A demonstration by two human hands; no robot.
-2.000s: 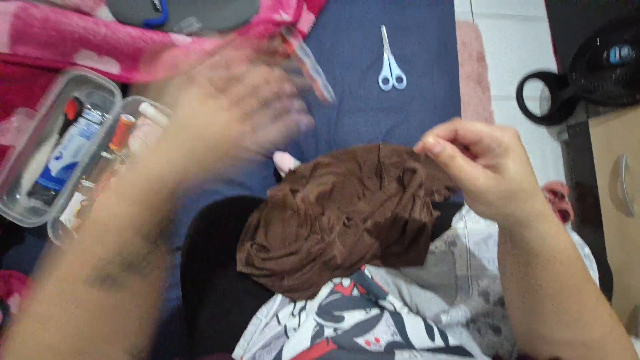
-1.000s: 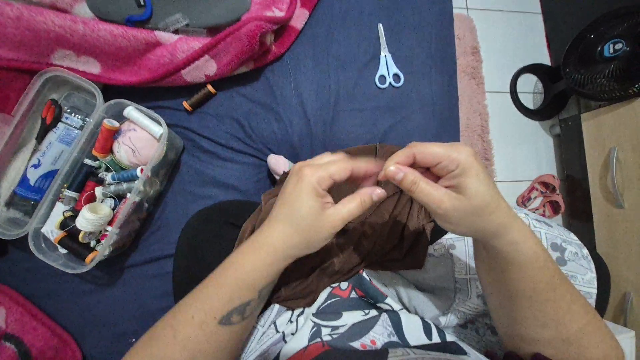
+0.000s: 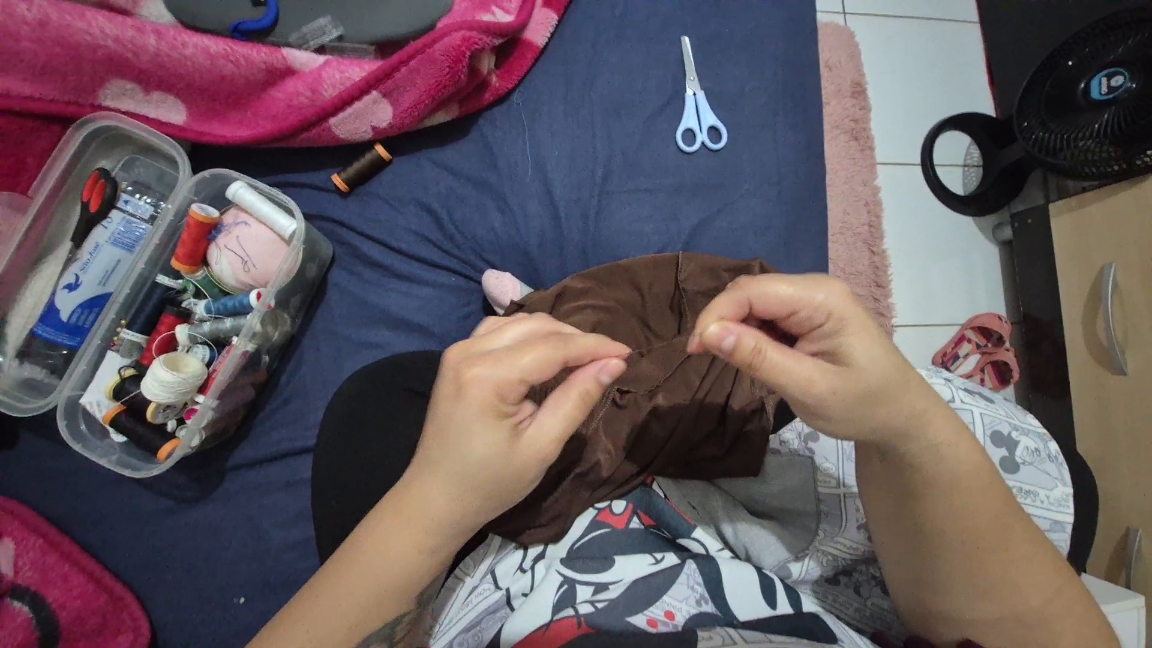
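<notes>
Brown fabric [image 3: 630, 297] lies in folds across the lap. Above it, my left hand [image 3: 531, 396] pinches thumb and forefinger together, and my right hand [image 3: 792, 351] pinches likewise a short way to the right. A thin dark thread seems to run between the two pinches; whether a needle is there I cannot tell. Blue-handled scissors [image 3: 697, 108] lie on the navy bed sheet [image 3: 594, 180]. A spool of dark thread [image 3: 363, 168] with orange ends rests near the pink blanket [image 3: 225, 81].
At the left, an open plastic sewing box [image 3: 319, 279] holds thread spools, a pink pincushion [image 3: 247, 247] and red-and-black scissors [image 3: 94, 207]. Beyond the bed's right edge are a pink rug [image 3: 855, 162], a black fan [image 3: 1080, 99], pink sandals [image 3: 979, 351] and a drawer unit [image 3: 1098, 261].
My left hand was blurred above the sewing box side two seconds ago, then came beside my right hand over the fabric. The hands are now farther apart than one second ago.
</notes>
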